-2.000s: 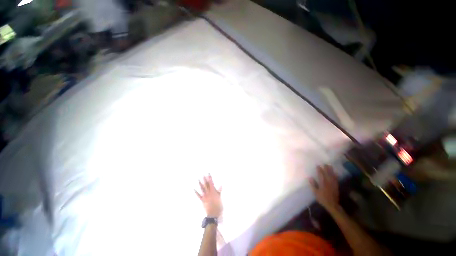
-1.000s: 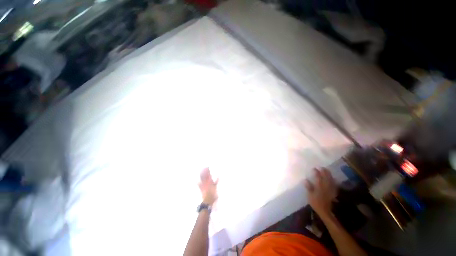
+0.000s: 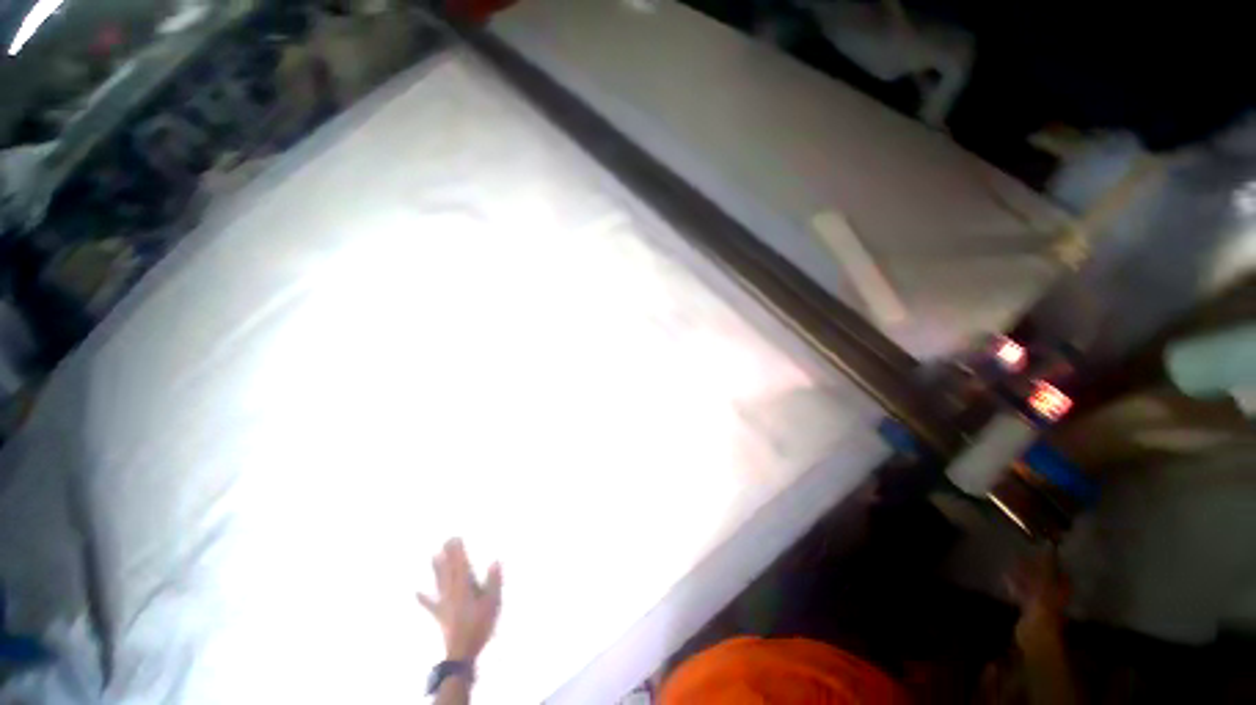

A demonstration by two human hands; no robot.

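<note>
A broad white fabric ply (image 3: 276,331) covers most of the table, glared out in the middle and wrinkled at the left. My left hand (image 3: 464,602), with a dark wristwatch, lies on it near the front edge, fingers spread. My right hand (image 3: 1040,585) is dim and blurred at the lower right, just below the cutting unit (image 3: 995,452), off the cloth; whether it holds anything is unclear. The unit has a white cylinder, blue parts and red lit digits. It sits at the near end of a long dark rail (image 3: 689,214) along the ply's right edge.
A pale flat strip (image 3: 861,266) lies on the table beyond the rail. Blurred white and tan material (image 3: 1102,193) is at the right. Dark clutter fills the far left. An orange garment (image 3: 778,675) shows at the bottom centre.
My right hand has left the cloth's corner and moved right, below the cutting unit. The rail looks wider and raised. My left hand is lower and further left on the cloth. The view has shifted.
</note>
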